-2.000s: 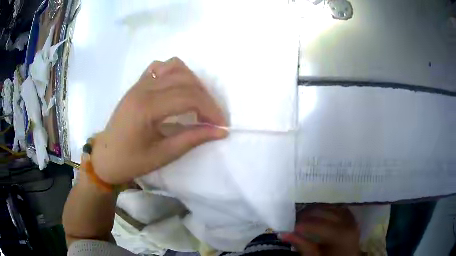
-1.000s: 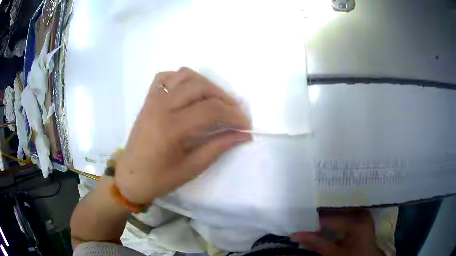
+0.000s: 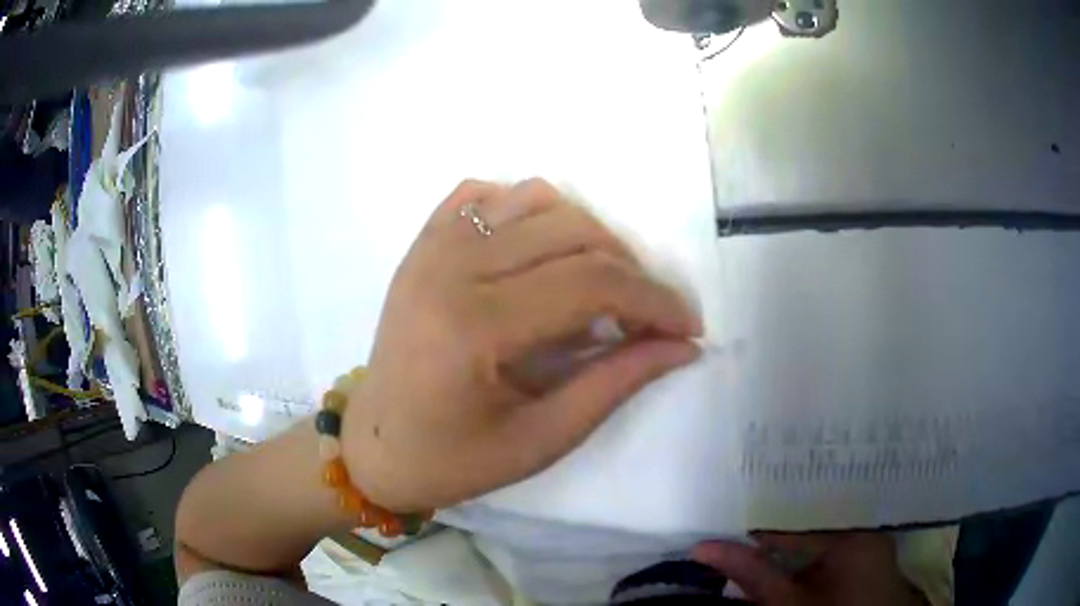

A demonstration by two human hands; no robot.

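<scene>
A white fabric piece [image 3: 616, 462] lies on the white table and hangs over its front edge. My left hand [image 3: 533, 355], with a ring and an orange beaded bracelet, pinches a fold of it between thumb and fingertips, close to the fabric's right edge. My right hand [image 3: 817, 566] is low at the table's front edge, partly hidden below it. Its fingers touch the lower right corner of the fabric; its grip is not clear. The fabric's upper part is washed out by glare.
Metal sewing machine parts [image 3: 805, 14] show at the top edge. A dark blurred bar [image 3: 178, 47] crosses the top left. A dark line [image 3: 900, 221] and faint ruler marks [image 3: 853, 456] run across the table at right. White scraps [image 3: 101, 272] hang at far left.
My left hand has moved right along the fold to near the fabric's edge. The dark bar has come into view at the top left, and more metal machine parts show at the top.
</scene>
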